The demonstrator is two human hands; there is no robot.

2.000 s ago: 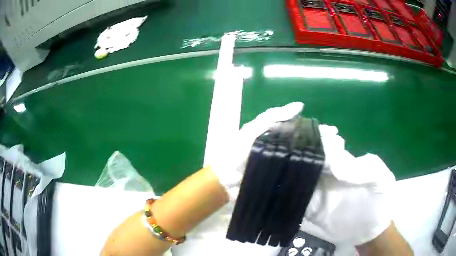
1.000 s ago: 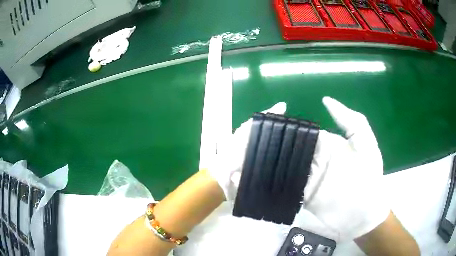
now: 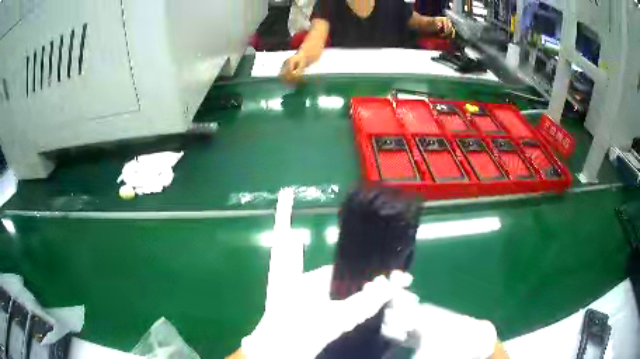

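A thick black block of stacked phone middle frames [image 3: 375, 242] stands upright in front of me over the green belt, blurred, with faint red marks low on it. My left hand [image 3: 319, 312], in a white glove, grips it from the left and front. My right hand [image 3: 445, 333], also in a white glove, is at its lower right side, fingers against the block. The block's lower part is partly hidden behind the gloves.
A red tray [image 3: 456, 186] with frames lies beyond the belt. A white strip [image 3: 284, 252] crosses the belt. Left are a dark tray [image 3: 17, 319], a clear bag [image 3: 165, 342] and a white cloth [image 3: 149, 172]. A single frame [image 3: 594, 336] lies right. A person [image 3: 358, 28] is opposite.
The view has tilted up, showing the whole red tray and the person. The block now stands more upright, with my fingers across its front. The dark camera-end part has left the view.
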